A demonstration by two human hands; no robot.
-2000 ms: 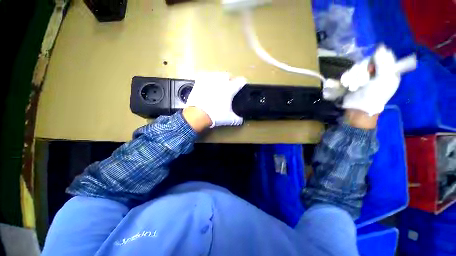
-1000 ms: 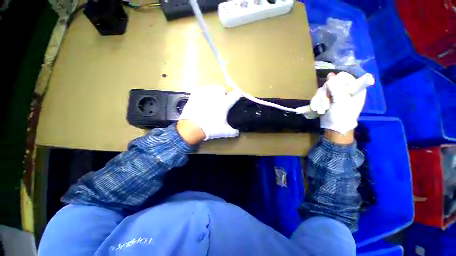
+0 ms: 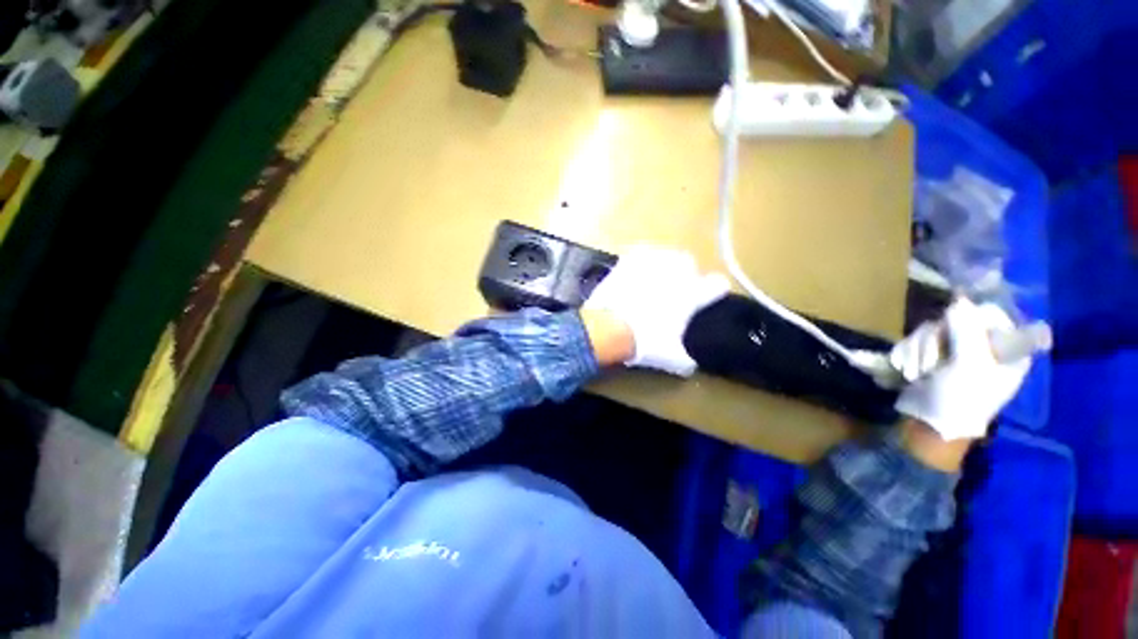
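Note:
A long black power strip [image 3: 786, 353] with round recessed sockets lies near the table's front edge, slanting down to the right. My left hand [image 3: 658, 306], in a white glove, is closed over the strip left of its middle. Two sockets show left of it. My right hand [image 3: 963, 375], gloved in white, is at the strip's right end and holds a white corded hand tool [image 3: 1021, 341]. Its thick white cable [image 3: 729, 187] comes from the back of the table. The strip's right end is hidden by the right hand.
A black block [image 3: 489, 48] stands at the rear left. A black flat box [image 3: 664, 60] and a white extension strip [image 3: 809, 110] lie at the rear. A blue crate [image 3: 1026, 187] with clear plastic bags is to the right. A green conveyor edge [image 3: 159, 387] runs along the left.
The view has turned and shifted left, so the table looks slanted and more of its rear shows. Both hands keep their places on the strip, and the tool stays in my right hand.

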